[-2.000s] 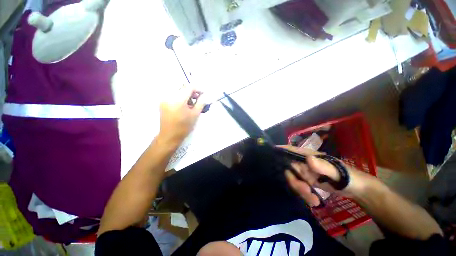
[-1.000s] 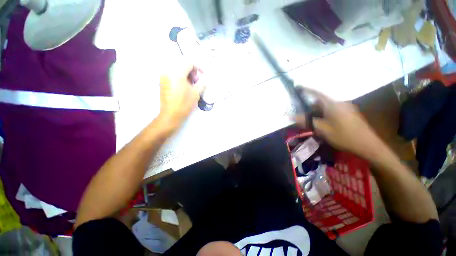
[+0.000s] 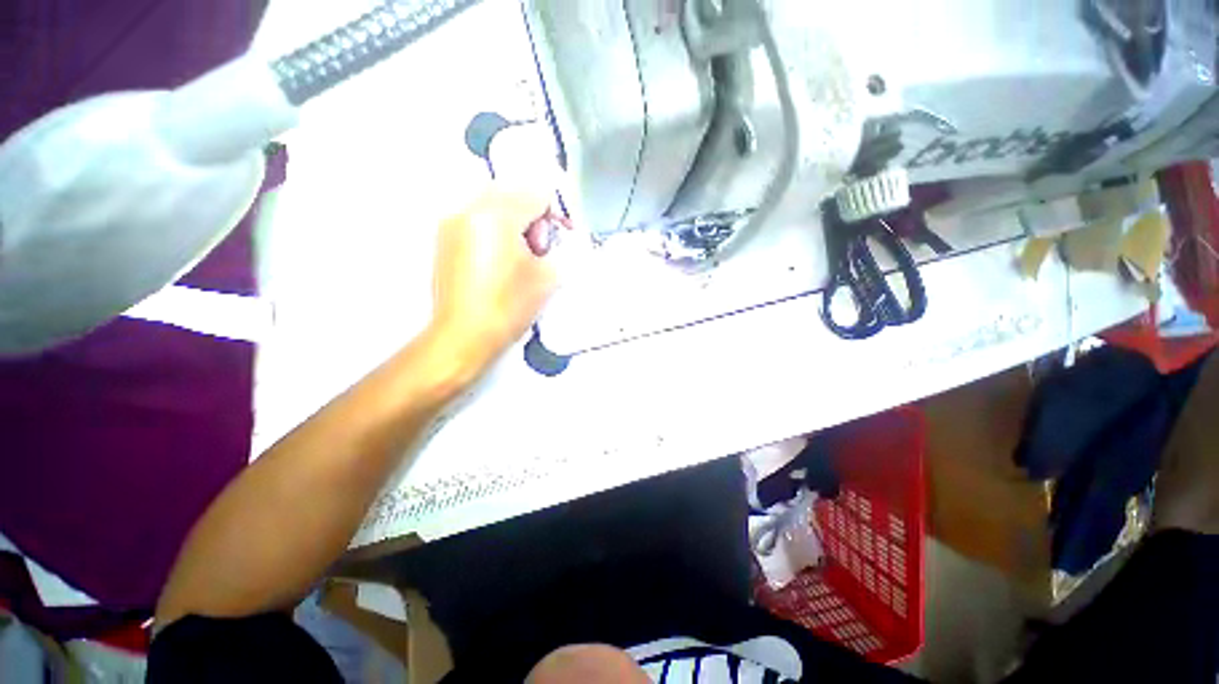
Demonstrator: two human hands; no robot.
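Observation:
My left hand (image 3: 497, 281) rests on the white table at the left end of the machine head, its fingers closed on a small maroon piece (image 3: 542, 233), mostly hidden and overexposed. The white sewing machine (image 3: 989, 94) spans the top right; its needle area is not clear. Black-handled scissors (image 3: 876, 281) lie on the table with their blades hidden behind the machine. My right hand is out of the picture; only part of the forearm and a dark sleeve show at the right edge.
A white lamp (image 3: 120, 201) on a ribbed metal neck stands upper left. Maroon cloth (image 3: 120, 428) with a pale band (image 3: 201, 310) hangs at the left. Tan scraps (image 3: 1103, 247) lie at the table's right. A red basket (image 3: 876, 535) holds pale scraps below the table edge, with dark cloth (image 3: 1103, 428) beyond.
The view has shifted, and the machine head now fills the top right. My right hand has let go of the scissors and left the picture. My left hand stays near the same table spot.

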